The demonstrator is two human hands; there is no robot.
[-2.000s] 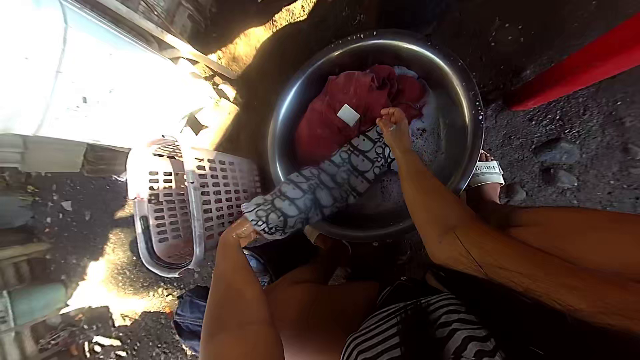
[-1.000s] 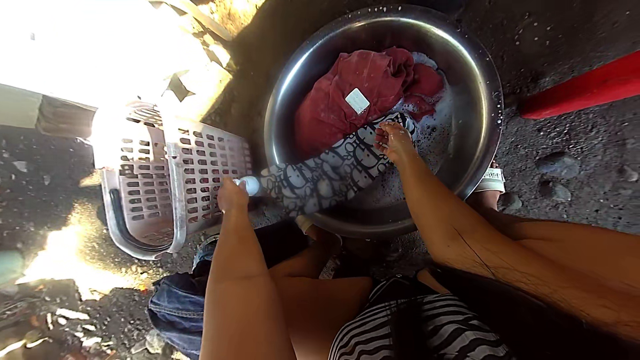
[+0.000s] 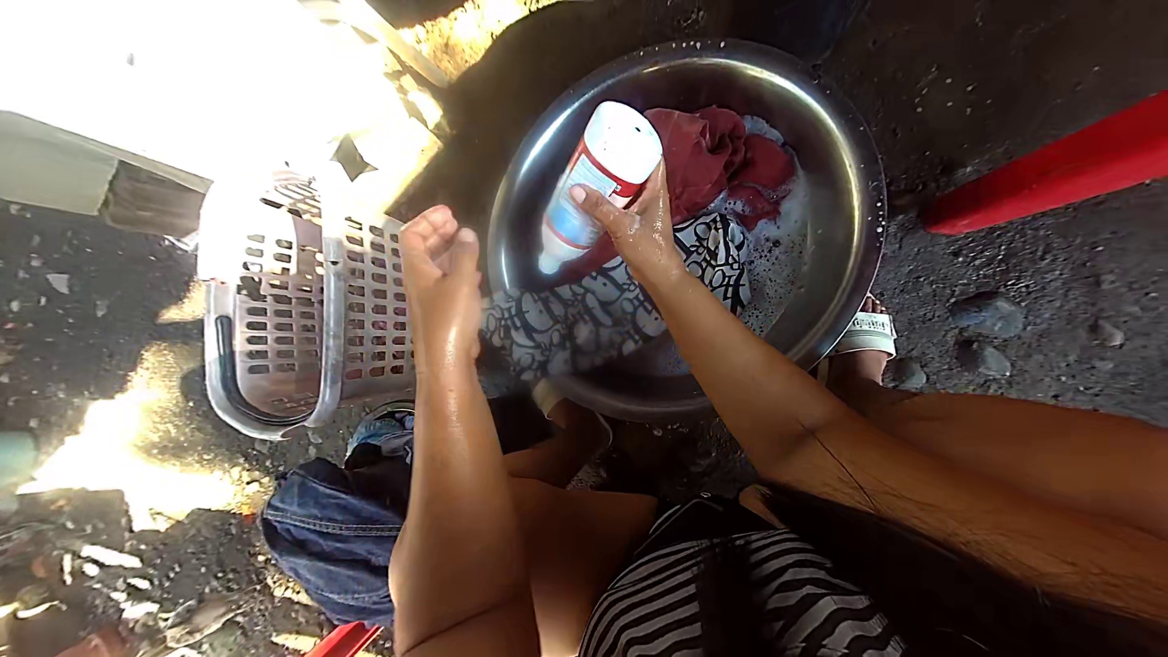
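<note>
My right hand (image 3: 639,219) grips a white plastic bottle (image 3: 602,173) with a red and blue label, its narrow end pointing down over the metal basin (image 3: 862,246). My left hand (image 3: 441,251), empty with its fingers curled loosely and palm up, is raised beside the basin's left rim. Patterned grey and black cloth (image 3: 584,324) lies from the basin's inside across its near left rim. Behind the bottle, a wet red garment (image 3: 698,155) rests in the basin beside soapy water (image 3: 785,265).
A plastic basket (image 3: 333,319) with slotted sides stands left of the basin. Dark blue denim (image 3: 338,538) lies near my left leg. A red bar (image 3: 1049,169) slants in from the right. Stones (image 3: 988,315) sit on the ground beside my sandalled foot (image 3: 867,336).
A second ago, my left hand was at a white object near the basket and my right hand was at the patterned cloth. The bottle is now in my right hand above the basin.
</note>
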